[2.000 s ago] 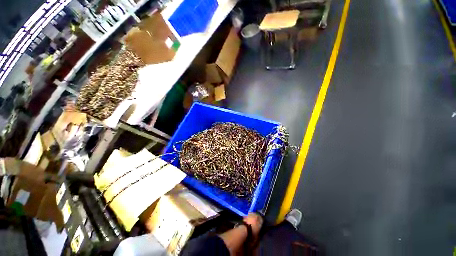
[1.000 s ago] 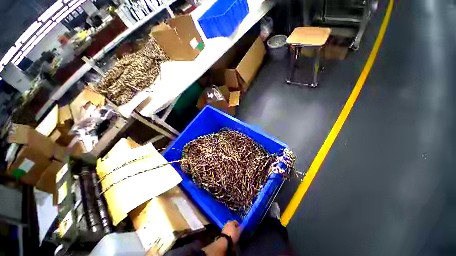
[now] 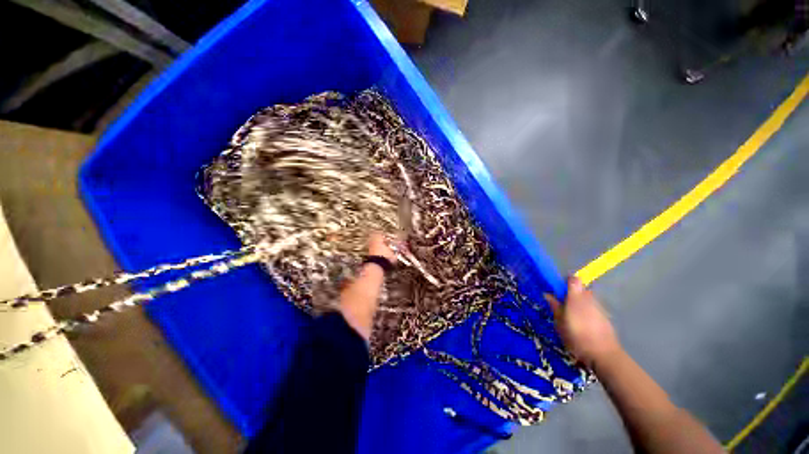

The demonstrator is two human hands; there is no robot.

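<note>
A blue plastic crate holds a large heap of speckled braided cord, partly blurred. My left hand, with a dark wristband, reaches over the crate onto the heap; its fingers are blurred among the cords, so its grip cannot be told. My right hand holds the crate's right rim. Two cord strands run from the heap over the crate's left rim. Several cord ends hang in loops near the right hand.
A pale yellow board lies at the lower left under the two strands. A tan surface is left of the crate. Dark frame bars are at the top left. A yellow floor line runs on the grey floor at right.
The view has moved close over the crate. My left hand, earlier at the crate's near rim, is now over the cord heap. My right hand has appeared on the right rim.
</note>
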